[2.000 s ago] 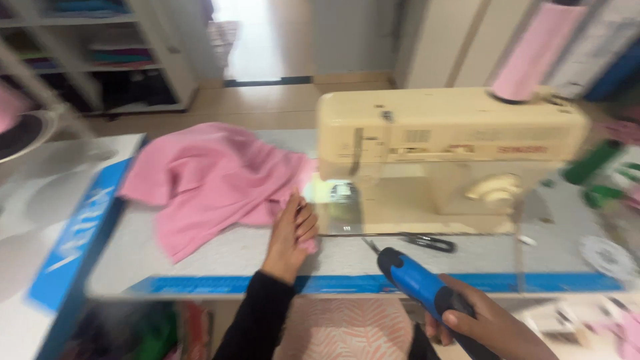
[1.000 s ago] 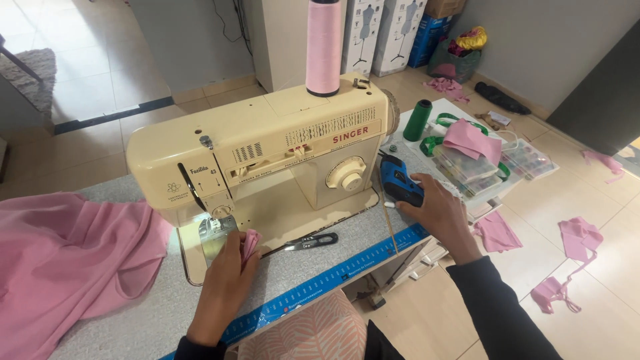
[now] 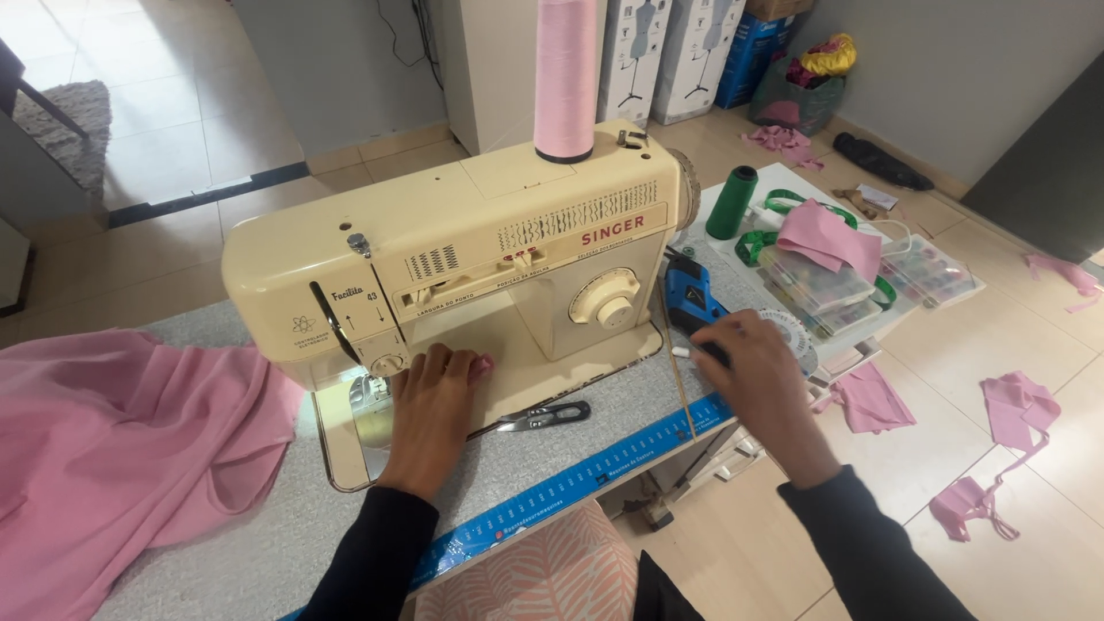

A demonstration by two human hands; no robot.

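Note:
A cream Singer sewing machine [image 3: 448,233] stands on the grey table, a cone of pink thread [image 3: 565,82] on its top. Over the machine's bed, right of the needle area, my left hand [image 3: 435,414] has a small bit of pink fabric [image 3: 480,367] at its fingertips; its exact hold is hidden. At the table's right end, my right hand [image 3: 755,379] has a small black object [image 3: 715,353] at its fingers. Just behind it lies a blue and black handheld tool [image 3: 690,297]. Thread snips [image 3: 548,416] lie in front of the machine. A large pink fabric [image 3: 147,448] is heaped at left.
A blue measuring tape strip [image 3: 595,479] runs along the table's front edge. On a white side surface are a green thread cone [image 3: 731,203], clear plastic boxes [image 3: 815,280] and a pink scrap [image 3: 828,237]. More pink scraps [image 3: 871,401] lie on the floor at right.
My right hand held the blue tool over the front edge two seconds ago; the tool now lies beside the machine's right end. My left hand remains near the needle area. The view has swung right.

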